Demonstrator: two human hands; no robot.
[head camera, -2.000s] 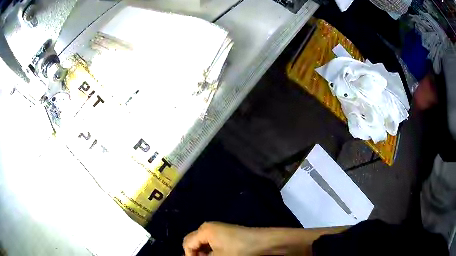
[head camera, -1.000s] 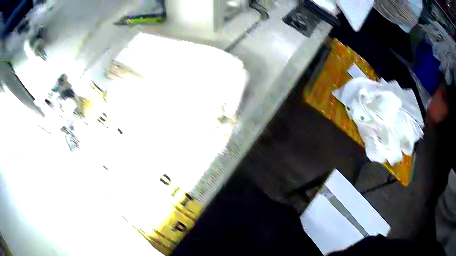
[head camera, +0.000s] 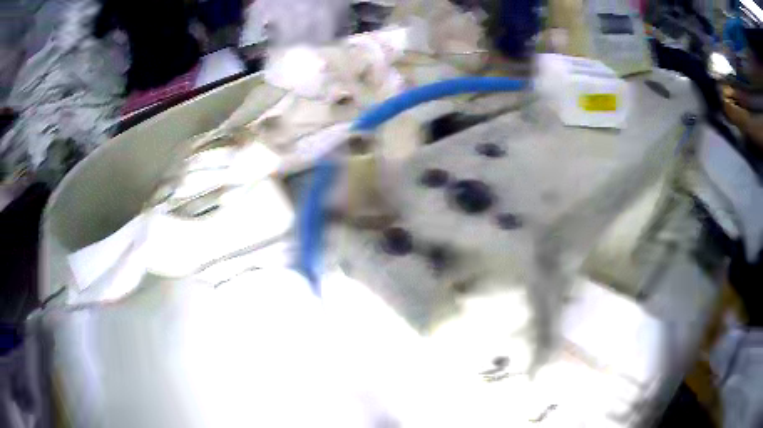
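Note:
The off-white sewing machine arm (head camera: 535, 184) with black plugs runs across the middle and right of the blurred view. A thick blue air hose (head camera: 313, 209) arches over its head. White fabric pieces (head camera: 243, 219) lie in a loose pile left of the machine, and a flat white stack (head camera: 609, 322) shows below the arm at the right. The lamp washes out the front of the table, so the needle area is hard to make out. Neither of my hands can be seen.
A white box with a yellow label (head camera: 581, 94) sits on the machine arm. A curved pale rim (head camera: 109, 171) bounds the fabric pile at the left. More fabric (head camera: 50, 109) hangs beyond it. Part of the yellow-brown stool shows at the right edge.
The view has swung up and left, from the table edge and stool to the machine arm and fabric pile. The wearer's bare hand at the bottom has left the picture.

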